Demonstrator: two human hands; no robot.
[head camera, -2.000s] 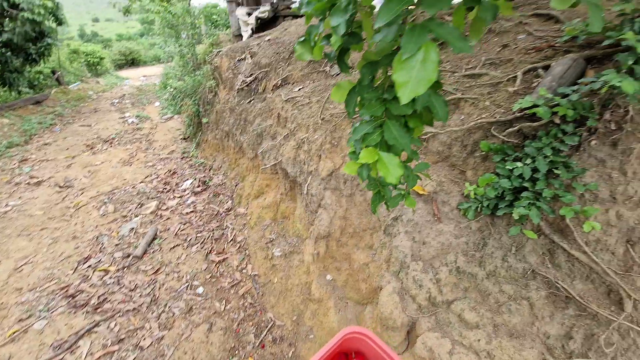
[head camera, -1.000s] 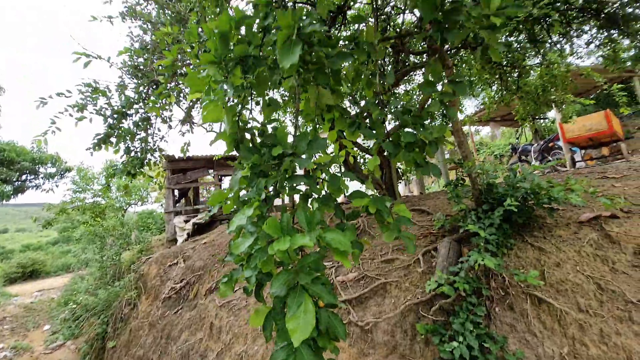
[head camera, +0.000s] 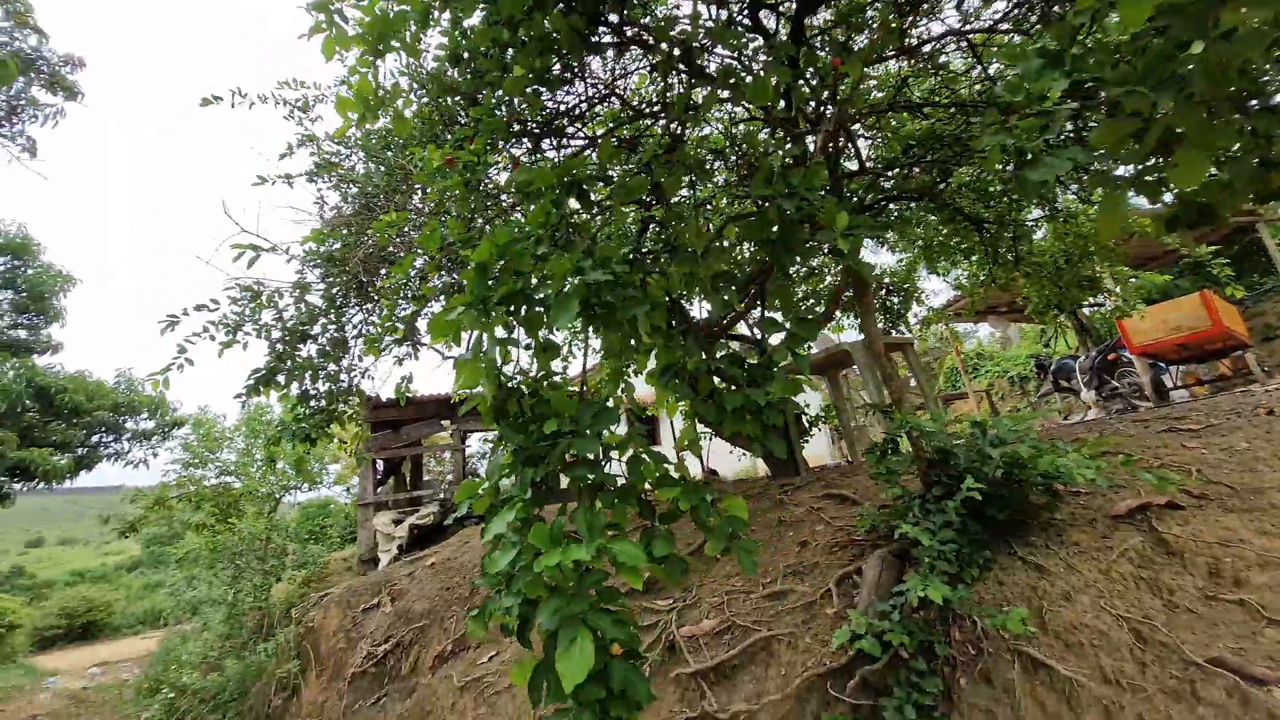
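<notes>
Neither my left hand nor my right hand shows in the head view. A leafy tree (head camera: 700, 220) with a few small red spots among its leaves fills the middle. One of its green branches (head camera: 575, 600) hangs low in front of an earth bank (head camera: 760, 620) with bare roots. A cut stump (head camera: 880, 578) stands out of the bank beside a leafy climbing plant (head camera: 930, 560).
A wooden shed (head camera: 410, 450) with pale cloth (head camera: 400, 530) stands on the bank at left. Uphill at right are a motorcycle (head camera: 1100, 375) and an orange cart box (head camera: 1185, 325). A dirt path (head camera: 100, 652) runs at lower left.
The view has tilted up from the path and bank to the tree. The rim of a red plastic container, at the bottom two seconds ago, is out of view.
</notes>
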